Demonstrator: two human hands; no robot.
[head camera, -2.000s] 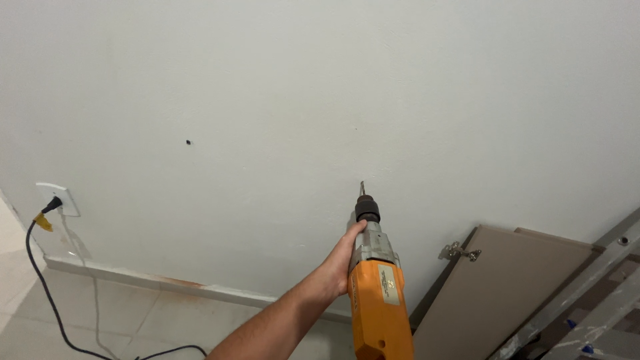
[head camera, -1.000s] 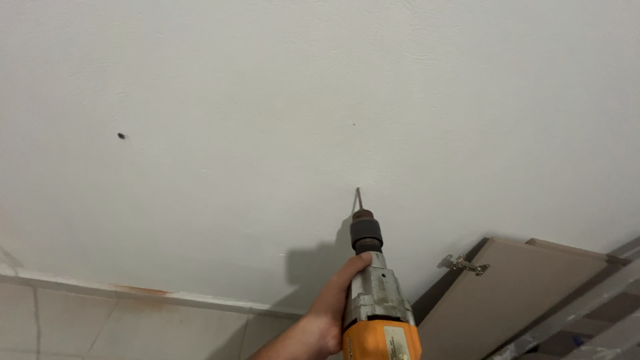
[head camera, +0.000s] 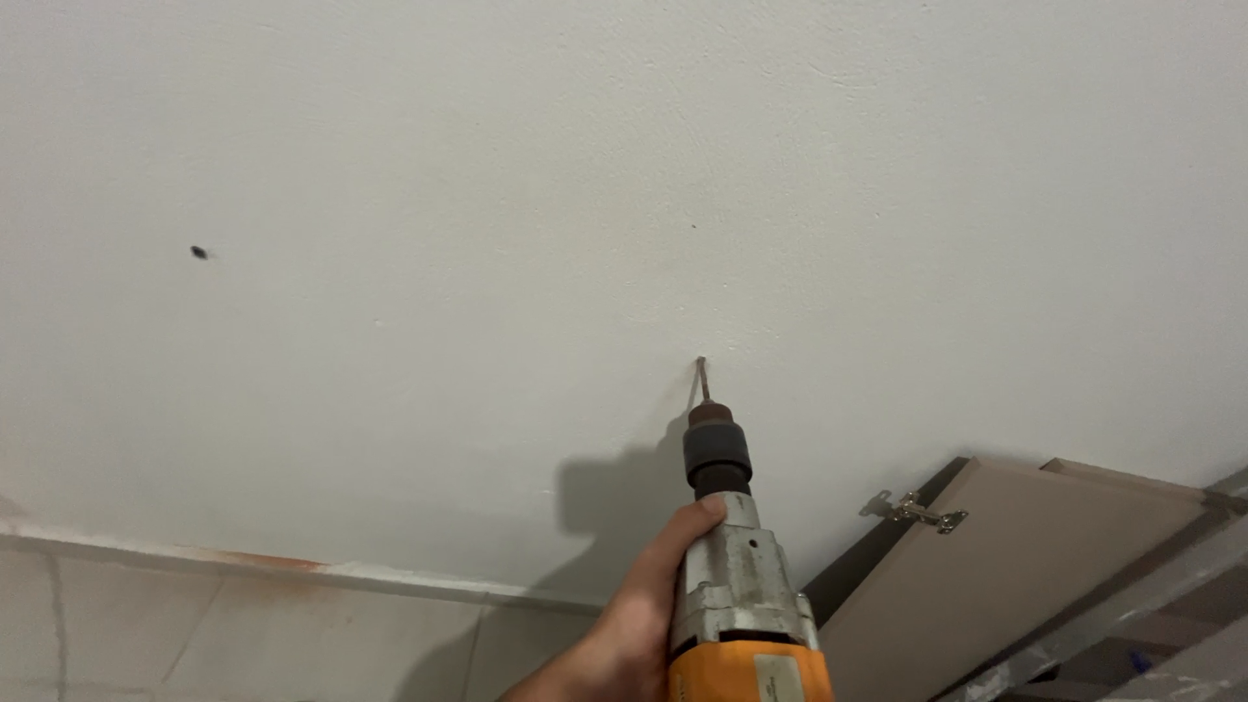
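Observation:
My left hand (head camera: 648, 595) comes up from the lower middle and grips the grey metal front housing of an orange power drill (head camera: 749, 604), thumb up near the chuck. The drill points away from me at a pale painted wall (head camera: 439, 341). Its dark chuck (head camera: 717, 453) holds a thin drill bit (head camera: 704, 380), whose tip meets the wall surface. How deep the tip sits cannot be told. A dark hole (head camera: 199, 253) shows in the wall at the left, and a tiny mark (head camera: 693, 226) above the bit. The drill's rear and my right hand are out of view.
Greige panels (head camera: 1024, 556) lean against the wall at the lower right, one with a metal cabinet hinge (head camera: 926, 513). Beside them runs a scuffed metal frame (head camera: 1131, 624). A baseboard (head camera: 409, 582) meets floor tiles (head camera: 322, 634) at the lower left.
The view has come closer to the wall since two seconds ago, and the socket with its plug and cord has left the picture. My left hand still grips the drill's front housing.

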